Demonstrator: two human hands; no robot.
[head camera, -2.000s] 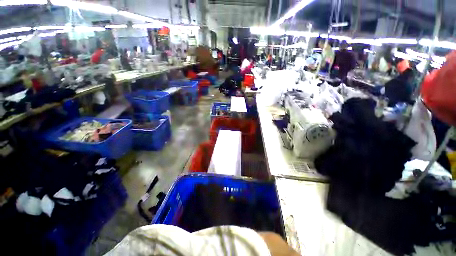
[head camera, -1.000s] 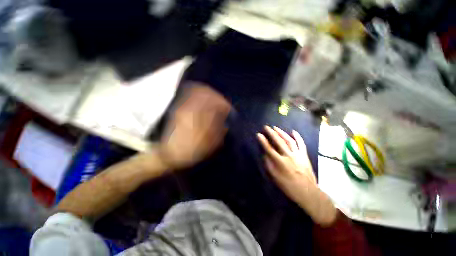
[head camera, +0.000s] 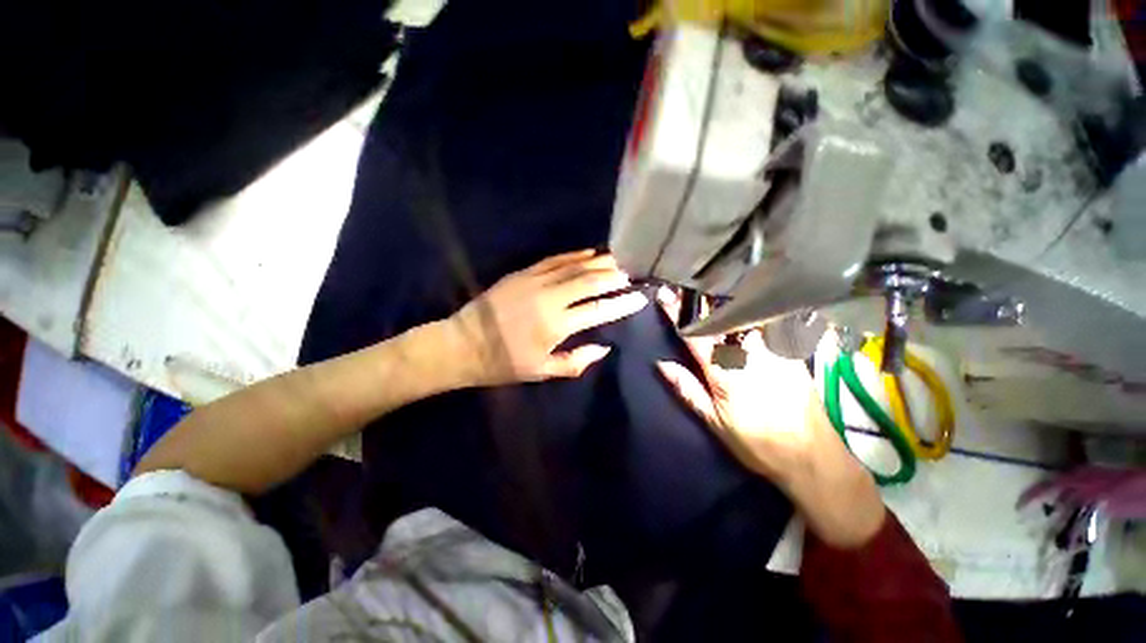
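Note:
A large navy garment panel (head camera: 503, 163) lies across the table and hangs down over the wearer's lap. My left hand (head camera: 547, 320) lies on the panel left of the needle area, fingertips near the presser foot (head camera: 689, 305). My right hand (head camera: 754, 408) is at the panel's right edge under the sewing machine head (head camera: 742, 176), brightly lit. Its fingers are partly overexposed, and whether they pinch the cloth is hard to tell. Scissors with a green and a yellow loop handle (head camera: 876, 415) lie right of my right hand.
A black bundle of cut pieces (head camera: 189, 88) lies at the upper left of the white table (head camera: 264, 276). Yellow cord (head camera: 804, 19) rests on the machine head. A white board (head camera: 73, 402) and part of a blue crate (head camera: 157, 433) are at the left. Pink threads (head camera: 1093, 492) hang at the far right.
The view has moved closer to the machine, which now looks larger and sharper. My left hand has moved from over the cloth to beside the needle; my right hand is now under the machine head.

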